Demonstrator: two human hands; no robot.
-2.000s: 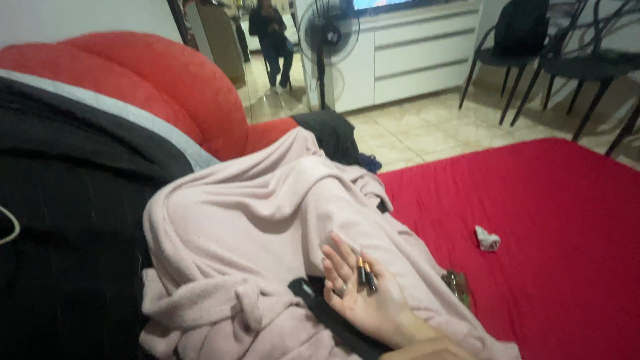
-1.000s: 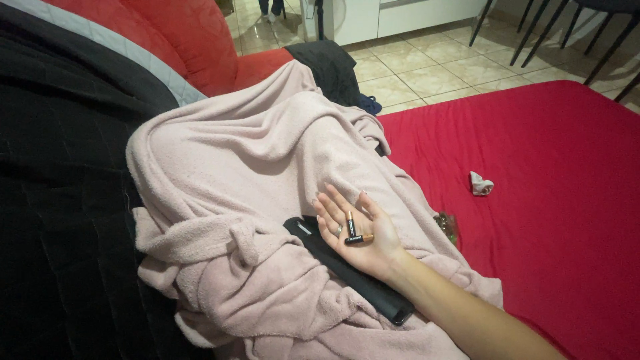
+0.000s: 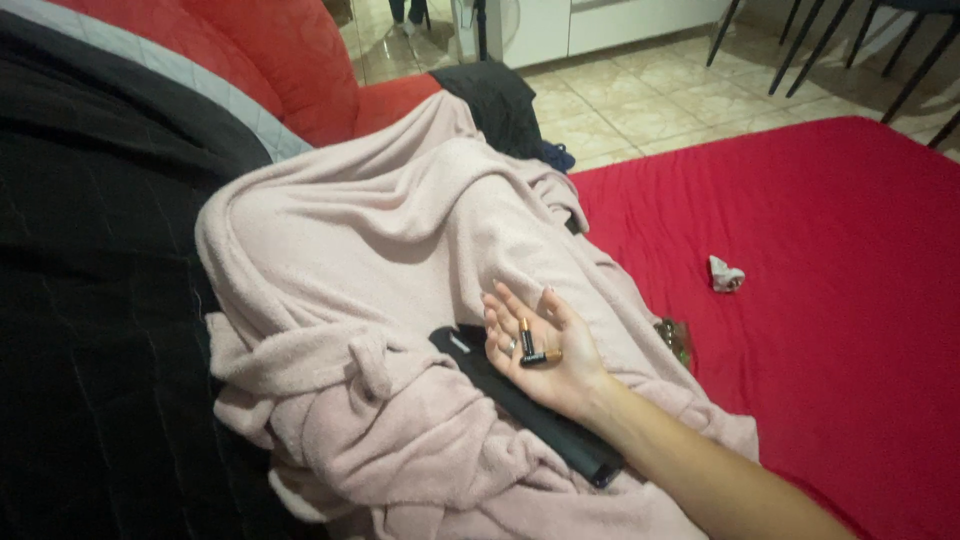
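My right hand is palm up with its fingers loosely curled and a ring on one finger. Two small black and copper-coloured cylindrical batteries, one pointing up and one lying crosswise, rest in the palm, meeting near one end. Beneath and beside the hand, a long black object with a small light marking lies on the pale pink blanket; its exact kind I cannot tell. My left hand is out of view.
Right of the blanket spreads a red sheet with a crumpled white item and a small shiny packet. A red sofa cushion and black cover are at left. Chair legs and a white cabinet stand beyond.
The batteries, side by side near the fingers two seconds ago, now lie at an angle to each other in my right palm. The view has tilted down.
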